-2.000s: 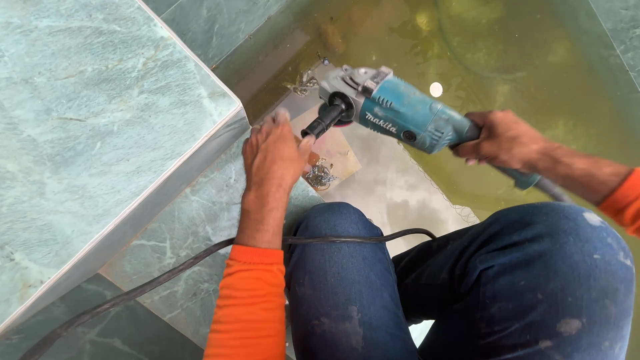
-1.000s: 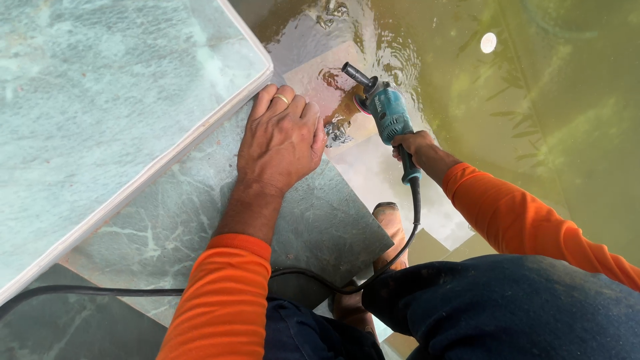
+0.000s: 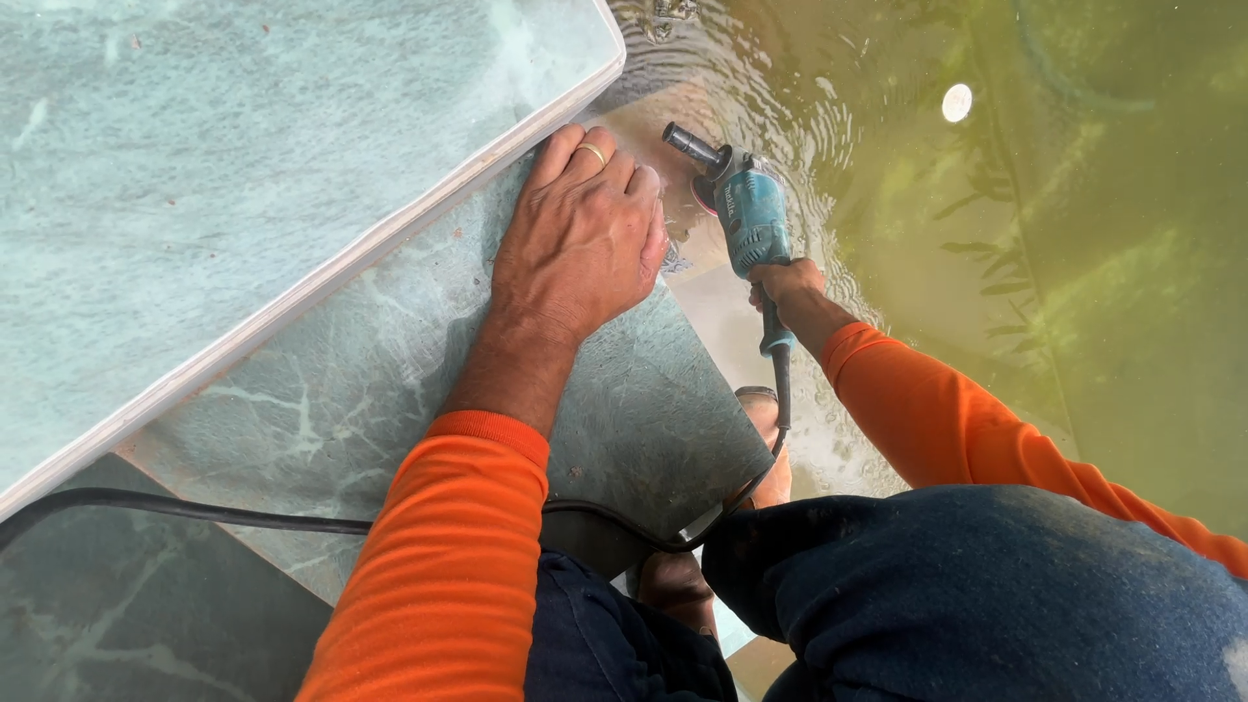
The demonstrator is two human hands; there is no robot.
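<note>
My right hand (image 3: 788,285) is closed around the rear body of a teal Makita angle grinder (image 3: 756,214). Its black side handle (image 3: 692,144) points up and left, and part of a reddish disc (image 3: 704,195) shows at its head, above shallow water. My left hand (image 3: 585,229), with a ring on one finger, lies palm down on a green marbled stone tile (image 3: 390,341), its fingertips beside the raised slab's edge. The fingers are bent, and no tool shows in that hand; what lies under the palm is hidden.
A raised green stone slab (image 3: 292,127) with a pale edge fills the upper left. Greenish water (image 3: 1102,292) covers the right side. The black power cord (image 3: 624,522) runs across the tile, beneath my left forearm. My feet stand below the tile's corner.
Between two seconds and one second ago, my left hand came down flat by the slab and my right hand brought the grinder to point upward in view. Ripples now spread around the grinder.
</note>
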